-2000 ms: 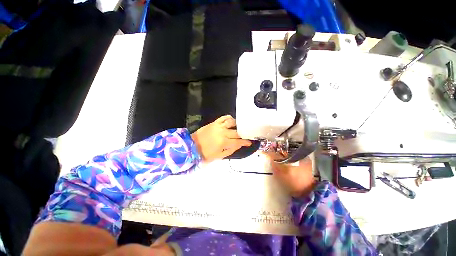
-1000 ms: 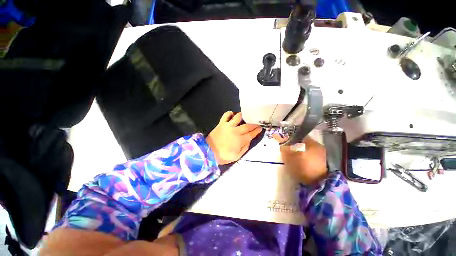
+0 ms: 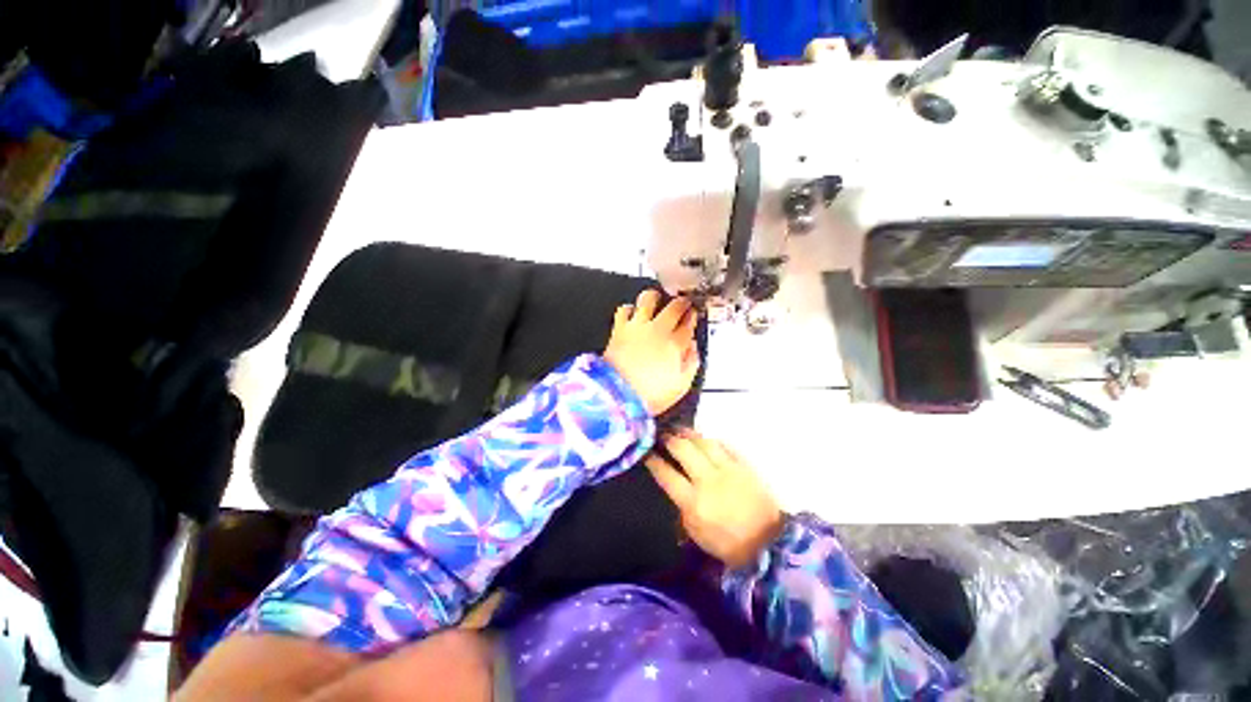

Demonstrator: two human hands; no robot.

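A black back panel (image 3: 398, 309) with a camouflage webbing strap (image 3: 371, 368) lies left of the needle, with a plain dark cross band over the strap. Its right edge is at the presser foot (image 3: 713, 305) of the white sewing machine (image 3: 1015, 172). My left hand (image 3: 656, 354) presses flat on the panel, fingertips beside the presser foot. My right hand (image 3: 720, 501) holds the panel's edge nearer my lap, fingertips on the fabric. Black fabric hangs over the table's front edge under my left sleeve.
Stacked dark pieces (image 3: 179, 261) with a camouflage band are at left. A smartphone (image 3: 929, 350) and thread snips (image 3: 1054, 396) lie right of the needle. Clear plastic bags (image 3: 1043, 590) are at lower right. A blue crate (image 3: 590, 19) stands behind the table.
The panel has turned so its strap runs more sideways, its edge now at the needle. My right hand has moved from beside the needle toward my lap. The view has shifted.
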